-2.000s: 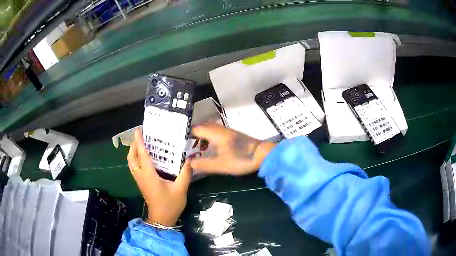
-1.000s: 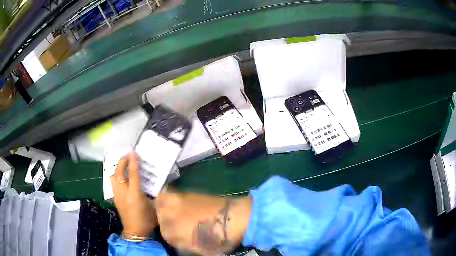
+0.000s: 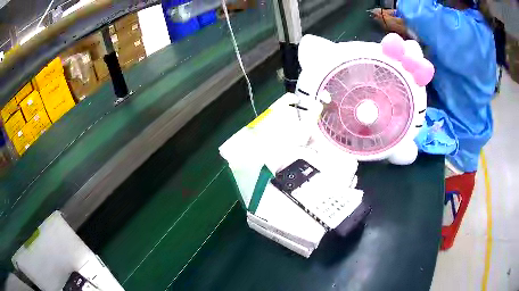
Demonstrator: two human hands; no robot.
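Note:
A smartphone with black camera end and a white printed label lies on stacked white open boxes, its lower end sticking out past the box edge. The raised box lid has a yellow-green patch. A dark green strip stands beside the phone. At the lower left, another open white box holds a black phone, cut off by the picture's edge. Neither of my hands is in view.
A white cat-shaped fan with pink grille and bow stands behind the boxes. A white cable hangs left of it. A person in a blue smock is at upper right, above a red stool. Yellow boxes are at far left.
The view has swung right to the fan and stacked boxes. My hands, the phone held in my left hand and the tray stack have left the picture.

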